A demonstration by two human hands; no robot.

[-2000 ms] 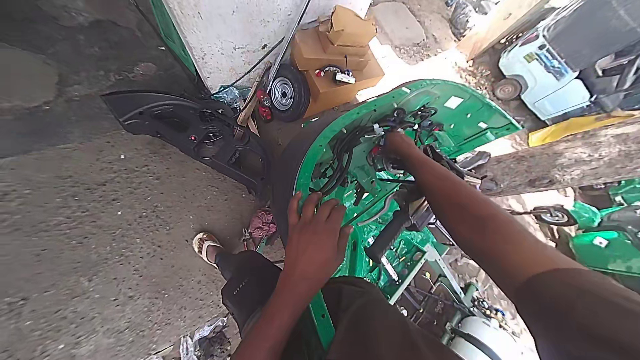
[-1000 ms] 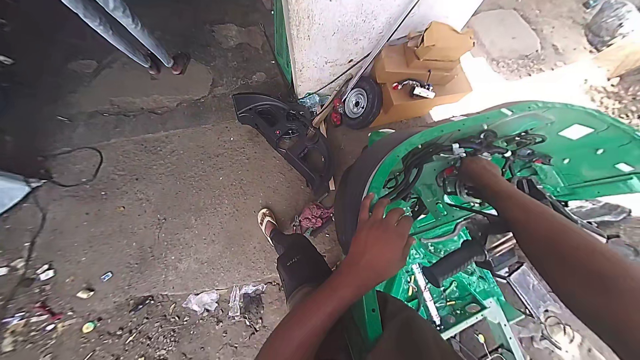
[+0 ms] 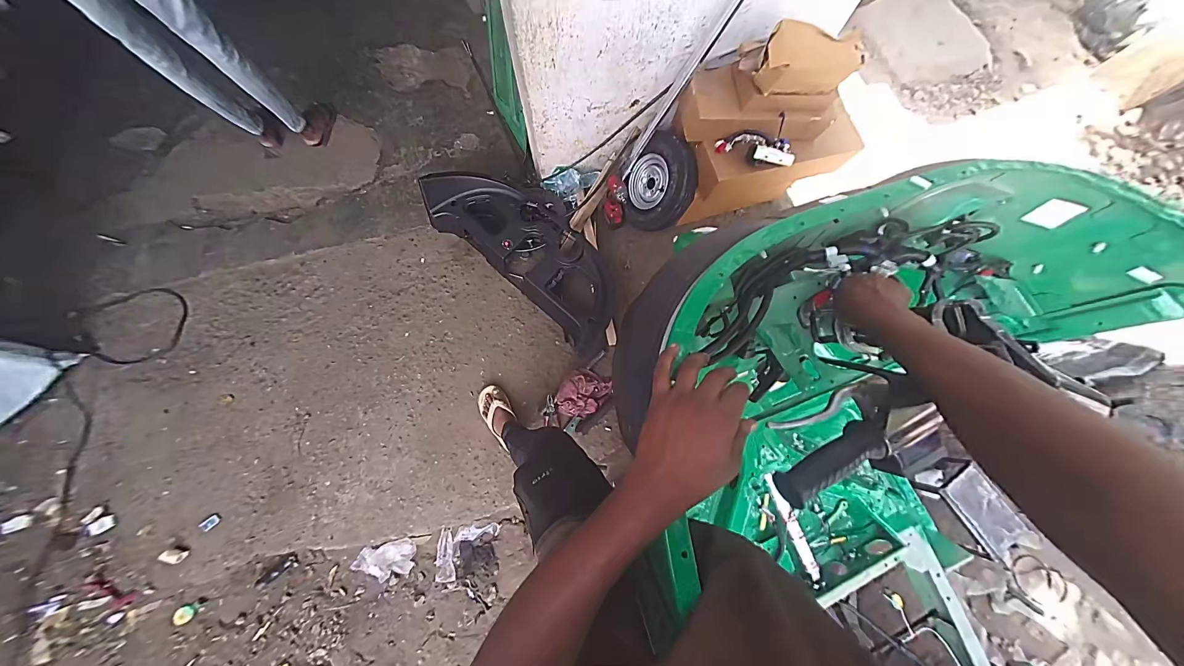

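Note:
My left hand (image 3: 694,430) rests with fingers spread on the edge of the green metal body panel (image 3: 1045,268) of a vehicle. Deeper inside the panel, my right hand (image 3: 869,301) is among the black wiring harness (image 3: 749,287) and its connectors; its fingers are curled and partly hidden, so what they hold cannot be told. A black rubber handlebar grip (image 3: 832,462) with a metal lever (image 3: 814,412) lies between my two arms. Below the grip is a white and silver tube-like part (image 3: 794,532) against the green frame.
A black plastic dashboard panel (image 3: 527,254) lies on the concrete ground. Behind it are a small spare wheel (image 3: 652,180) and cardboard boxes (image 3: 768,102), one carrying a wired part. A pink cloth (image 3: 583,393) lies near my foot. A person's legs (image 3: 213,65) stand at the upper left. Litter covers the lower left.
The view has swung left, bringing a person's legs into sight. My left hand stays at the panel edge and my right hand stays in the wiring.

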